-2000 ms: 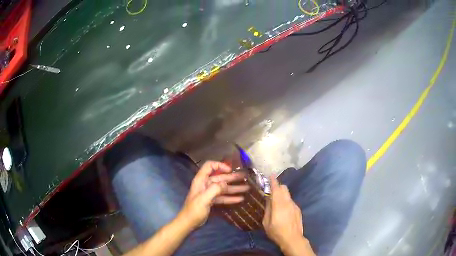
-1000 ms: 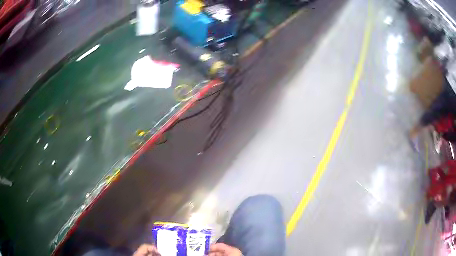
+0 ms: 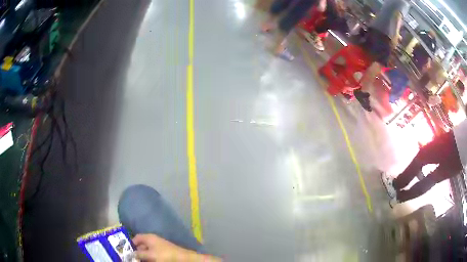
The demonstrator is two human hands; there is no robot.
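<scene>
A snack packet [image 3: 106, 246], purple-blue with a yellow top edge and white panels, is at the bottom left of the head view, cut off by the lower edge. My right hand [image 3: 153, 248] holds its right side between thumb and fingers, beside my knee. My left hand is not in view.
The green bench [image 3: 11, 174] with its red edge is at the far left, with a blue box [image 3: 11, 78], black leads [image 3: 57, 128] and a white and red wrapper [image 3: 5, 137]. A grey aisle has yellow lines [image 3: 191, 128]. Several people and a red stool [image 3: 344, 69] are at the right.
The view has swung right toward the aisle, so the bench has shifted left. The packet shows further left and tilted. My left hand has left the picture.
</scene>
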